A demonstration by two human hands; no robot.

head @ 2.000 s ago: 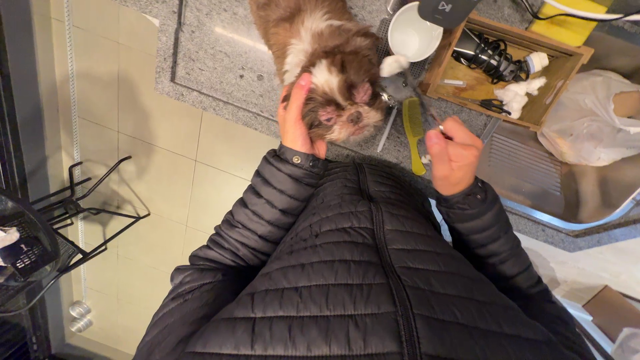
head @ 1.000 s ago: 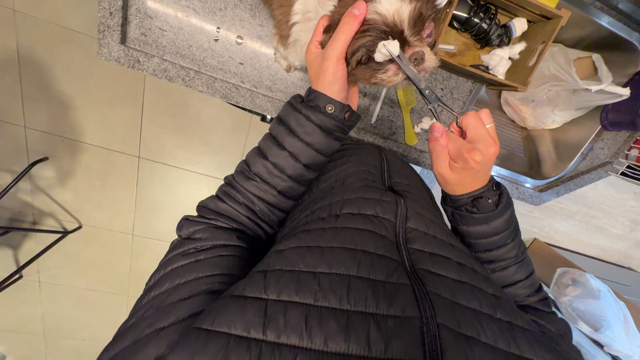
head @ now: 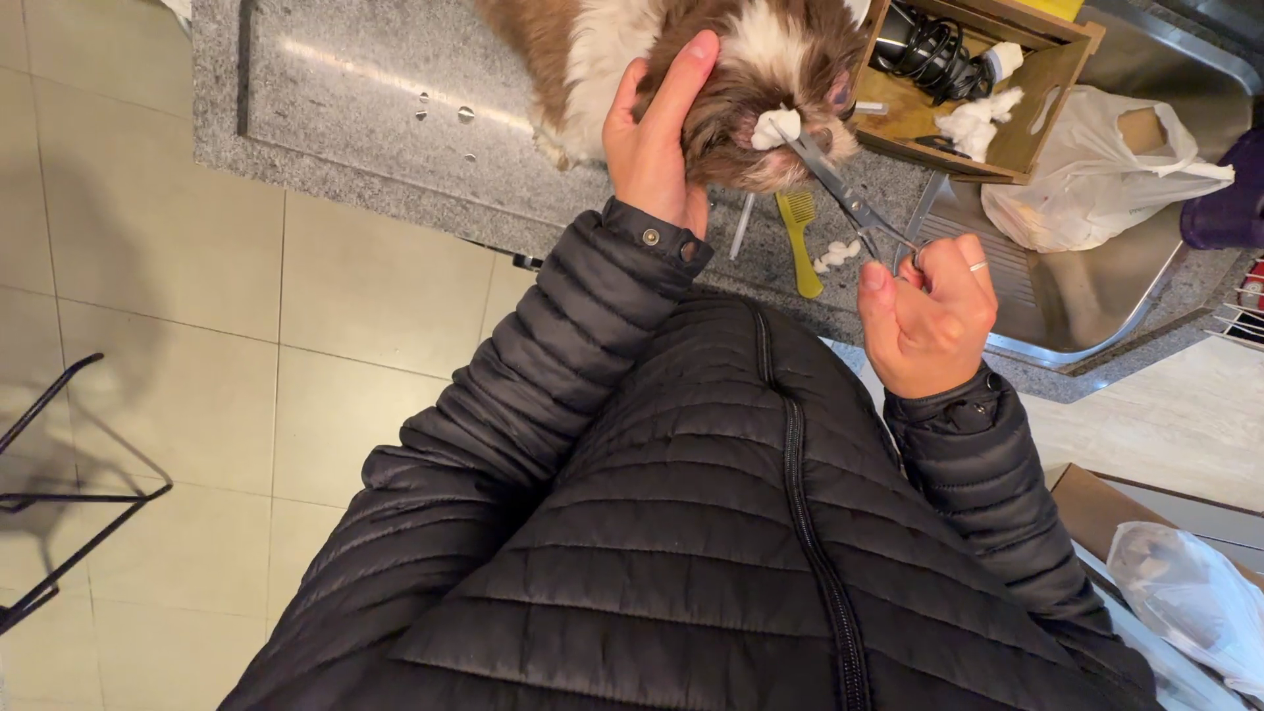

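Observation:
A brown and white long-haired dog is on the granite counter at the top. My left hand cups the side of its head, thumb up and fingers partly hidden behind the fur. In my right hand are metal scissors or scissor-handled forceps, held by the finger loops. Their tips pinch a white cotton ball against the fur near the dog's eye. A yellow comb, a thin white stick and small cotton pieces lie on the counter below the muzzle.
Right of the dog stands a wooden tray with a black corded appliance and cotton. A white plastic bag rests at the steel sink. Black metal legs stand on the tiled floor at left.
My right hand has brought the cotton from beside the dog's head to the fur by its eye. My left hand stays on the head. The view has shifted and come closer.

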